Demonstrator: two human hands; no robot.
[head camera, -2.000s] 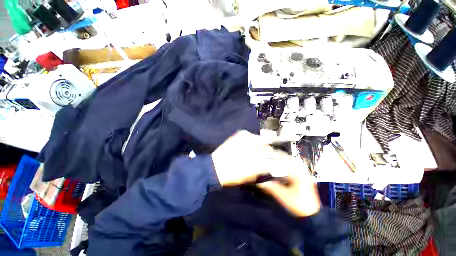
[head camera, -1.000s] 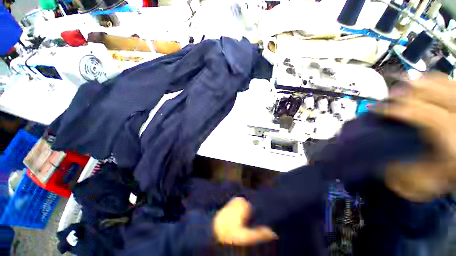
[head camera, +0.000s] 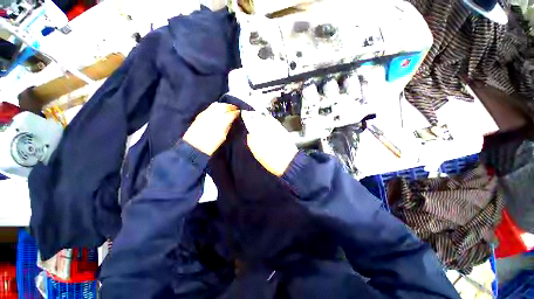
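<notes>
A navy garment piece (head camera: 243, 169) hangs from my fingertips over my lap, its upper edge at the left front of the white overlock machine (head camera: 328, 44). My left hand (head camera: 212, 125) pinches the edge from the left. My right hand (head camera: 268, 142) holds the same piece from the right, close beside the needle area. The fingertips nearly meet, and the exact grip is partly washed out by glare. More navy garment pieces (head camera: 88, 157) lie over the table on the left and hang down its front.
Snips with an orange handle (head camera: 383, 139) and a black tuft (head camera: 345, 143) lie right of the machine. Striped fabric (head camera: 451, 210) is heaped at the right, by a blue crate (head camera: 495, 274). A grey-white box with a round grille (head camera: 29, 146) stands far left.
My right hand has come from the far right back to the machine's left front. My left hand has risen from the lap to meet it, with the navy piece between them. The view has shifted.
</notes>
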